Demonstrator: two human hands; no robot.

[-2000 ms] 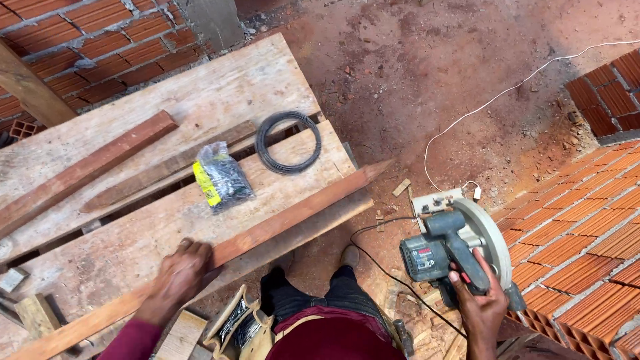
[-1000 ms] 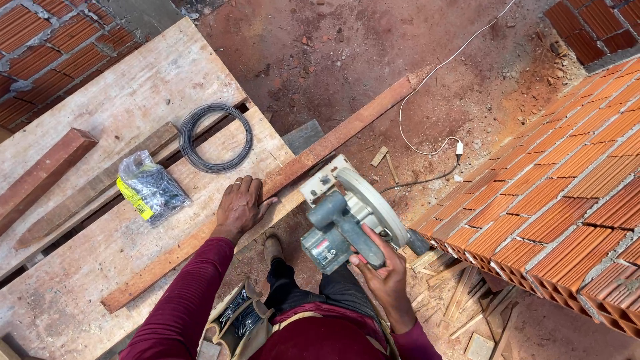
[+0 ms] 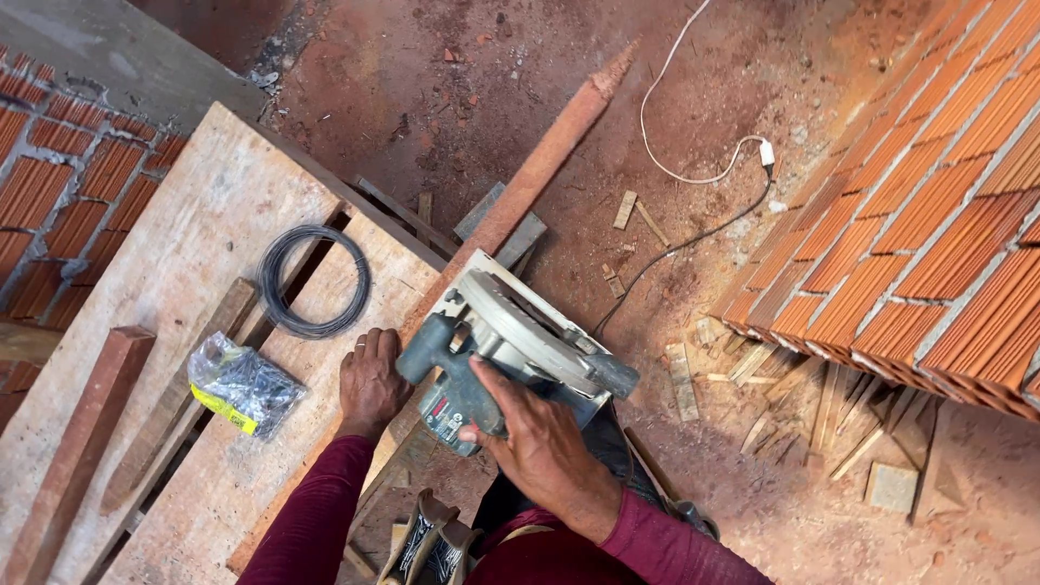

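Note:
My right hand grips the rear handle of a Bosch circular saw, its index finger stretched along the housing. The saw's base plate rests across a reddish wooden stake, whose pointed end juts out past the bench. My left hand presses down by the stake at the bench edge, beside the saw's front knob; its fingertips' exact contact is hard to tell. A coil of dark wire and a plastic bag of small metal pieces lie on the plywood bench to the left.
Two more wooden pieces, a reddish post and a pointed stake, lie on the bench. A dark power cord joins a white extension cable on the dirt floor. A hollow-brick wall and wood scraps are at right.
The saw has moved from beside the bench onto the stake, still in my right hand. The stake's pointed end reaches farther beyond the bench than two seconds ago. The view has shifted.

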